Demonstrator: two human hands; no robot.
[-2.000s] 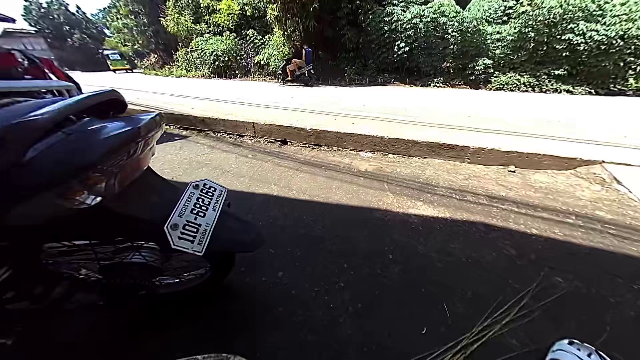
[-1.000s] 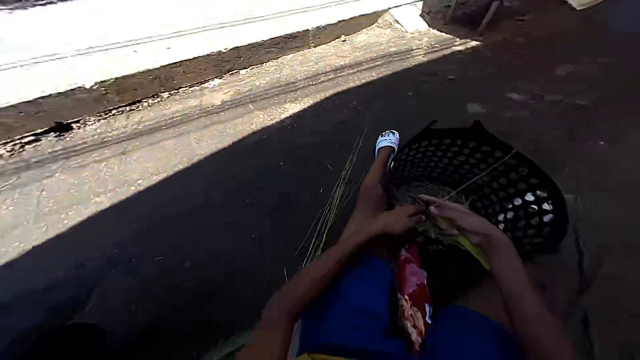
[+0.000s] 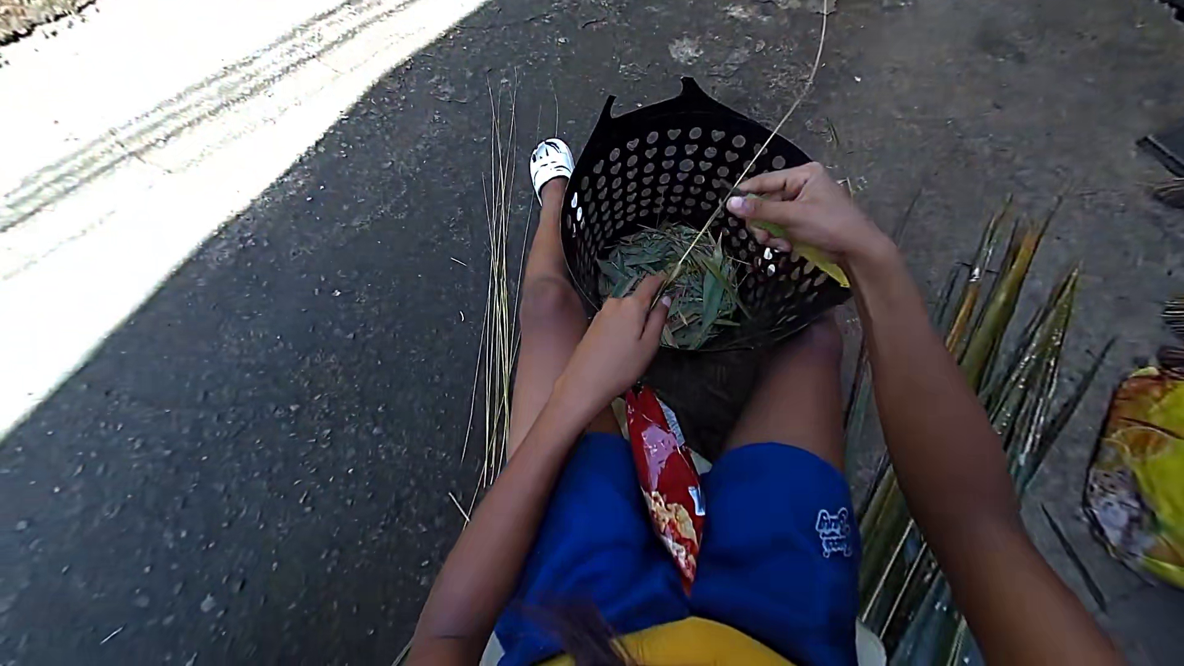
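Note:
A long thin leaf midrib (image 3: 782, 125) slants up to the right across a black perforated plastic basket (image 3: 638, 153). My left hand (image 3: 629, 328) pinches its lower end at the basket's near rim. Higher up, over the basket's right side, my right hand (image 3: 800, 208) has thumb and fingers closed at the same midrib; a yellow-green item (image 3: 819, 262), perhaps a leaf strip or a handle, shows under that palm. Green leaf shreds (image 3: 671, 277) lie inside the basket, which stands between my legs. A red printed packet (image 3: 666, 481) rests between my thighs.
Several thin midribs (image 3: 499, 324) lie on the pavement left of my leg. Long green and brown palm leaflets (image 3: 999, 361) are spread at the right. Beyond them is a yellow and red bag (image 3: 1147, 462). My foot in a white shoe (image 3: 551, 162) is beside the basket.
The view has swung from the road and a parked motorcycle down to my lap and basket. Since one second ago, my hands have moved apart along the midrib.

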